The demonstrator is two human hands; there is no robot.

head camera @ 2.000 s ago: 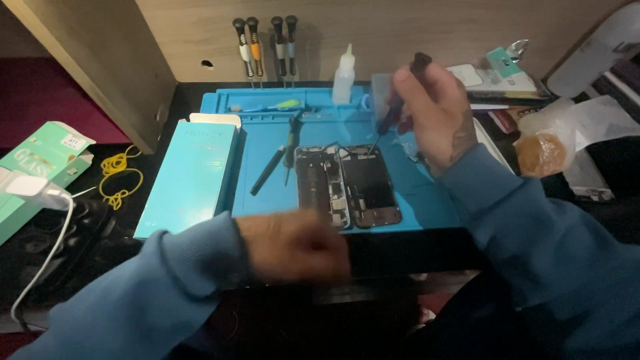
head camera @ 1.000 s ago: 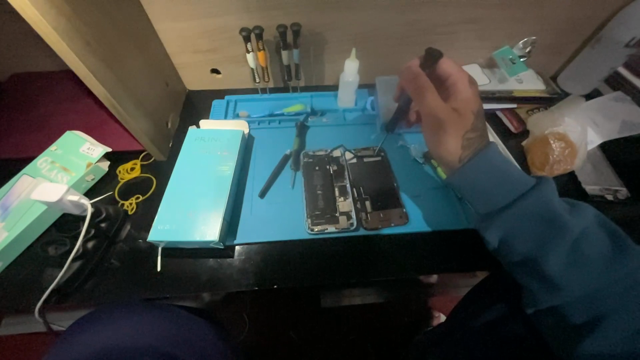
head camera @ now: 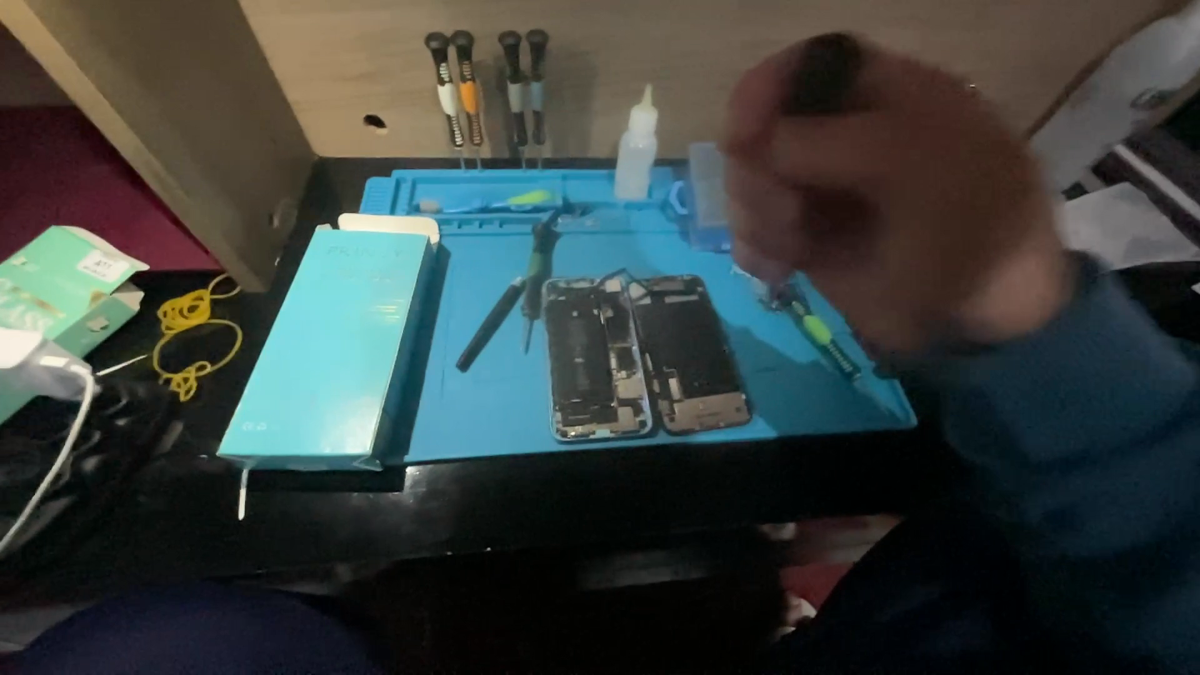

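My right hand [head camera: 891,178], blurred, is raised over the right side of a blue silicone repair mat [head camera: 478,412], its fingers closed around a dark-capped screwdriver [head camera: 827,70] whose shaft is hidden. Below and to its left, an opened smartphone lies on the mat: the housing with battery and boards [head camera: 595,361] at the left, the screen assembly [head camera: 694,352] beside it, joined near the top. Left of the phone are a green-and-black screwdriver [head camera: 538,272] and a black pen-like tool [head camera: 489,325]. A green-and-black tool [head camera: 825,337] lies right of the phone. My left hand is out of view.
A turquoise box [head camera: 323,347] covers the mat's left side. Several screwdrivers [head camera: 469,89] stand along the back, near a dropper bottle [head camera: 637,150] and a translucent plastic container [head camera: 708,197]. Yellow cord [head camera: 192,342], a green box [head camera: 70,281] and a white charger [head camera: 42,361] lie at left.
My right hand has lifted away from the phone with the screwdriver. My left hand, over the front of the phone two seconds ago, has left the view.
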